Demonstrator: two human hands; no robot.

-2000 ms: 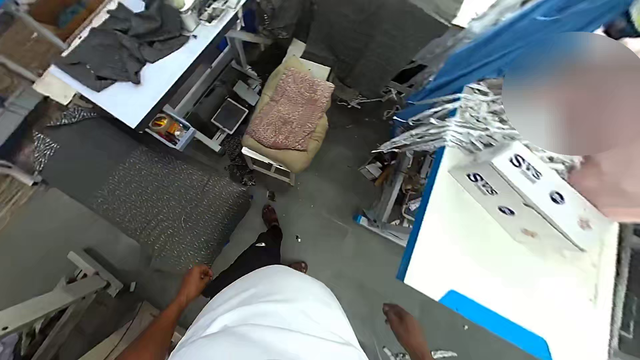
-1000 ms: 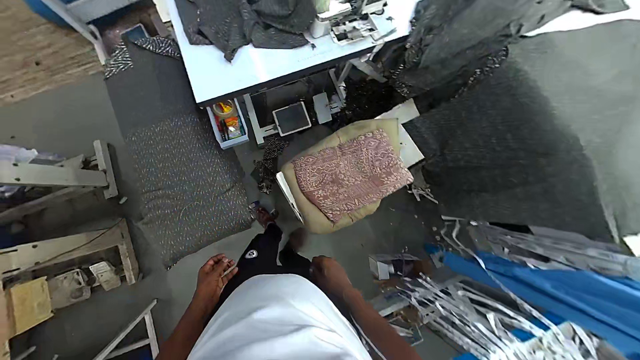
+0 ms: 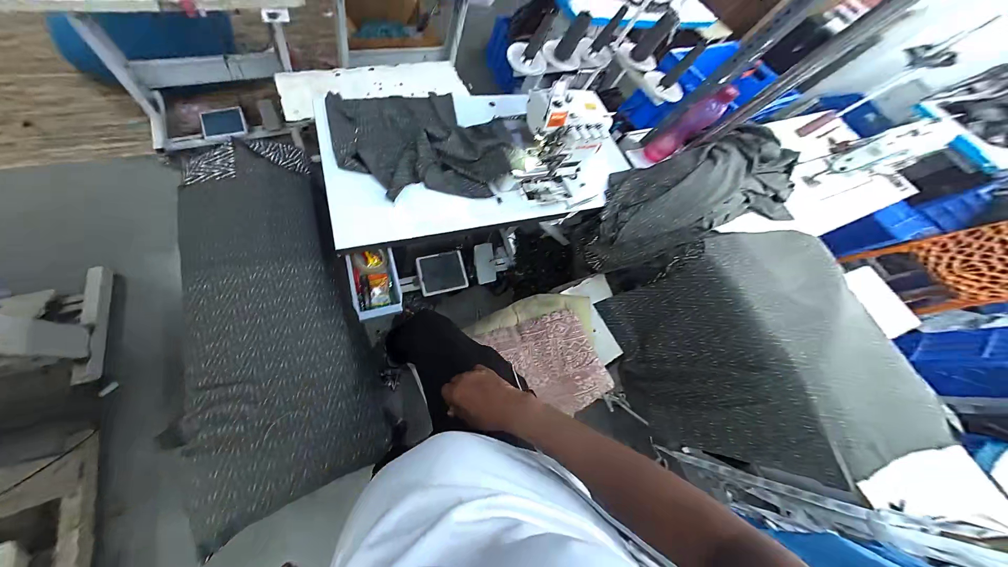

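Note:
My right hand [image 3: 482, 400] rests on my dark-clad thigh, its fingers partly curled; whether it grips the cloth I cannot tell. Beside it lies a pink patterned cloth [image 3: 551, 358] on a padded seat, partly hidden by my leg and arm. My left hand is out of sight. Ahead stands a white sewing table [image 3: 378, 224] with an overlock sewing machine [image 3: 563, 130] on it. Dark grey speckled fabric [image 3: 409, 146] lies crumpled left of the machine.
A long dark fabric [image 3: 260, 315] stretches along the left. An open drawer [image 3: 376, 283] with small items juts below the table. Another large fabric [image 3: 732, 370] spreads at right. Thread cones [image 3: 567, 47] and a pink bottle [image 3: 693, 122] are behind.
The view has turned from the box-topped table towards the sewing machine. My left hand, visible a second ago, has left the view. My right hand now lies on my thigh, and my leg covers part of the seat.

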